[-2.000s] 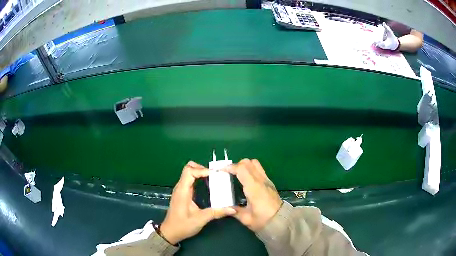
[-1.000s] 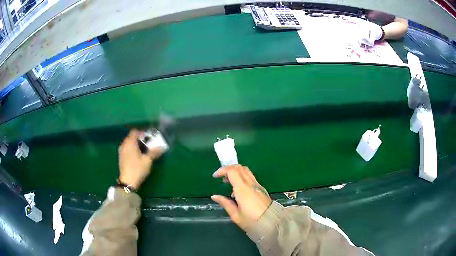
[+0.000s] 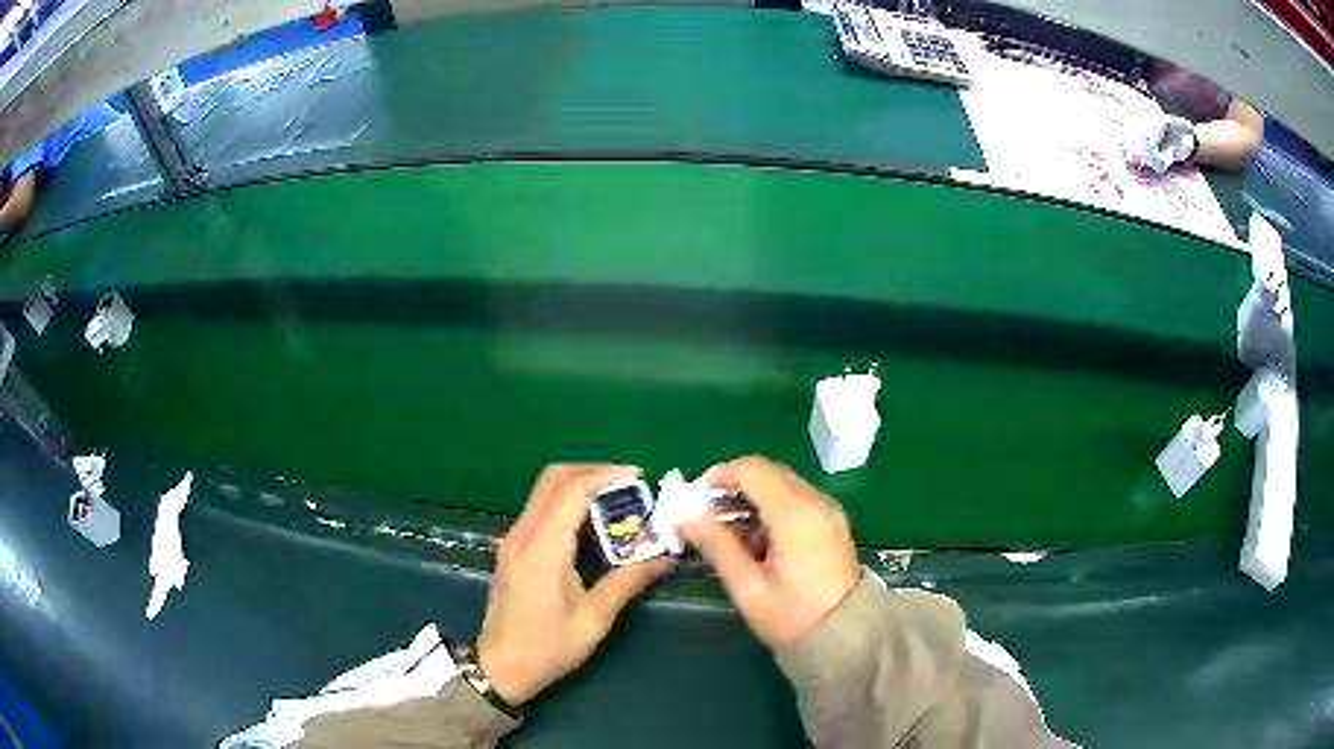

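My left hand [image 3: 559,578] holds an open white adapter housing [image 3: 625,522], its opening facing up, above the belt's near edge. Dark parts and a yellow spot show inside. My right hand [image 3: 778,553] holds the white pin cover [image 3: 685,511] just right of the housing, with the pins partly between the fingers. Whether wires join cover and housing cannot be seen. A closed white adapter [image 3: 846,422] with its pins up is on the green belt [image 3: 483,381], beyond my right hand.
Another adapter [image 3: 1192,454] is on the belt at right, near a long white strip [image 3: 1273,483] with adapters against it. More units are at far left. An open adapter [image 3: 94,518] and white scrap [image 3: 170,546] lie on the near ledge. Another person's arm [image 3: 1229,139] rests over paper [image 3: 1075,147].
The closed adapter has left my hands and sits farther right on the belt. My left hand has brought the open adapter from the belt to the middle, and my right hand has taken its cover.
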